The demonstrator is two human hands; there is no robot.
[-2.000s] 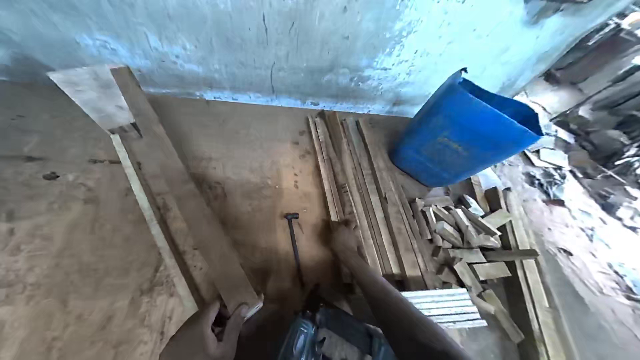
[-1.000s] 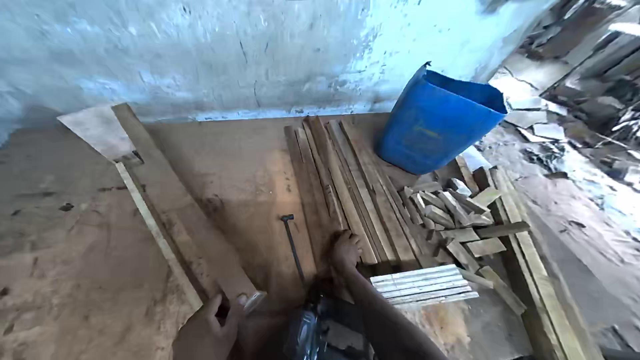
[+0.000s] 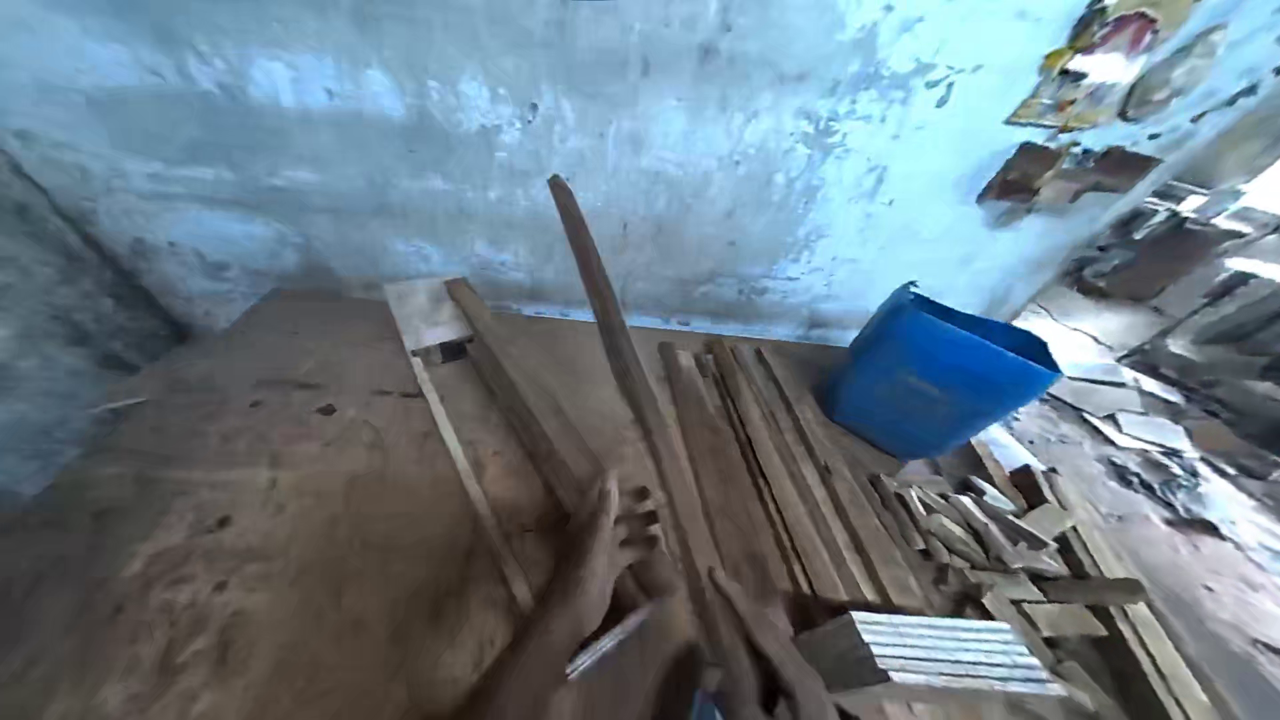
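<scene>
A long, rough wooden strip is raised at a tilt, its far end in front of the wall. My right hand grips its near end, though blur hides part of the fingers. My left hand, fingers spread, is just left of the strip, over the near part of a wooden plank. That plank and a thin batten meet near a pale board at their far end. Several long planks lie side by side to the right of the raised strip.
A blue plastic container stands by the painted wall. Short wood offcuts are heaped at the right, near a stack of white-edged pieces. Rubble lies farther right.
One strip has been lifted from the row of planks. My left hand has let go of the left plank's near end and moved toward the strip. The view has shifted up and left.
</scene>
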